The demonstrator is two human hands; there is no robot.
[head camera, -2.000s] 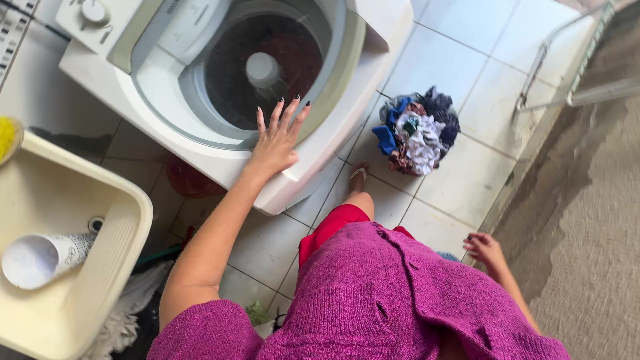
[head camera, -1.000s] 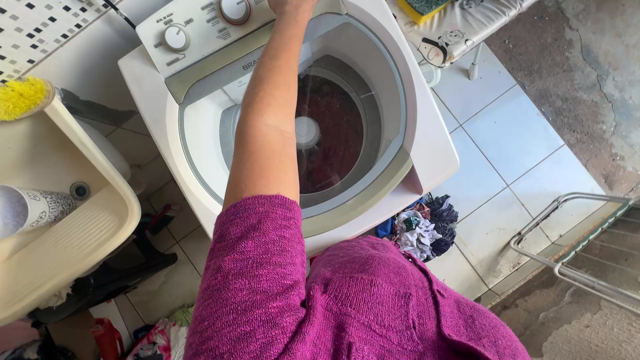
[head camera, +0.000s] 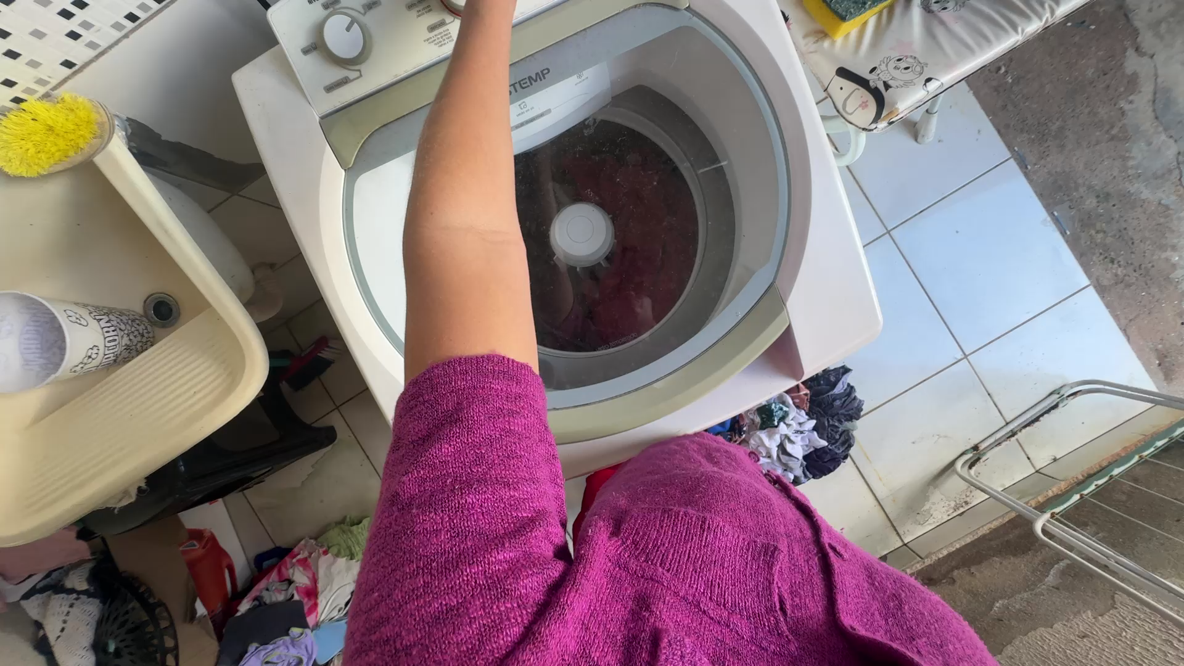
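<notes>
My left arm stretches up over the top-load washing machine [head camera: 832,277] to its control panel [head camera: 398,42]. The left hand itself is cut off by the top edge, near a dial partly hidden at the wrist. Another dial [head camera: 345,37] sits to the left on the panel. Through the closed transparent lid, water and dark red laundry [head camera: 638,250] show in the drum around the white agitator cap [head camera: 582,234]. My right hand is out of view. A pile of clothes [head camera: 800,425] lies on the floor against the machine's front.
Left, a cream laundry sink [head camera: 213,324] holds a patterned cup [head camera: 92,342], with a yellow brush [head camera: 46,134] on its rim. Below are a red bottle [head camera: 208,564] and more clothes [head camera: 305,592]. An ironing board [head camera: 888,55] with a sponge [head camera: 846,11] stands upper right, a metal drying rack [head camera: 1045,504] lower right.
My left hand, spread on the machine's front rim two seconds ago, has moved up to the control panel. My right hand, seen at lower right then, has left the view. The view has shifted.
</notes>
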